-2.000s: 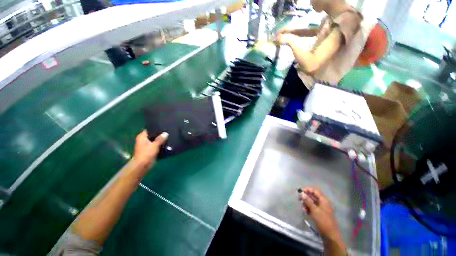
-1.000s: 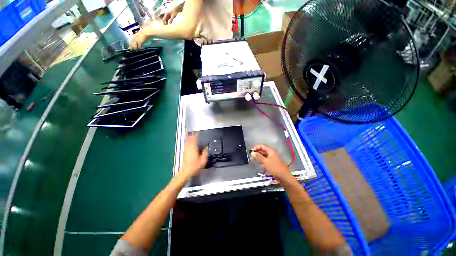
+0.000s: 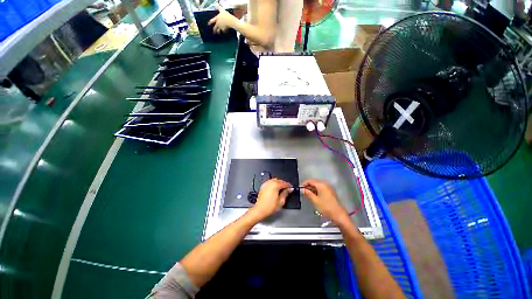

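A small solar panel (image 3: 238, 175) lies back side up on the grey test surface (image 3: 233, 140) with its silver-white frame. A thin black cable (image 3: 253, 197) lies in a bundle on the panel's back. My left hand (image 3: 272, 196) is over the panel's right part and grips the cable's end in its fingertips. My right hand (image 3: 319, 196) is at the panel's right edge, fingertips closed on a small dark connector facing the left hand's fingers. Whether the two ends are joined is too small to tell. Red and dark test leads (image 3: 357, 169) run from the bench meter (image 3: 296, 93).
Waiting panels (image 3: 163, 120) lie in an overlapping row on the green bench (image 3: 146, 187) at left. A black fan (image 3: 402, 114) and a blue plastic crate (image 3: 466, 216) stand at right. A cardboard box (image 3: 341, 73) is behind the meter. Another person's hand (image 3: 223, 21) holds a panel.
My left hand has moved right from the panel's left edge to the cable end. My two hands have come together at the panel's right edge. The other person has lifted a panel.
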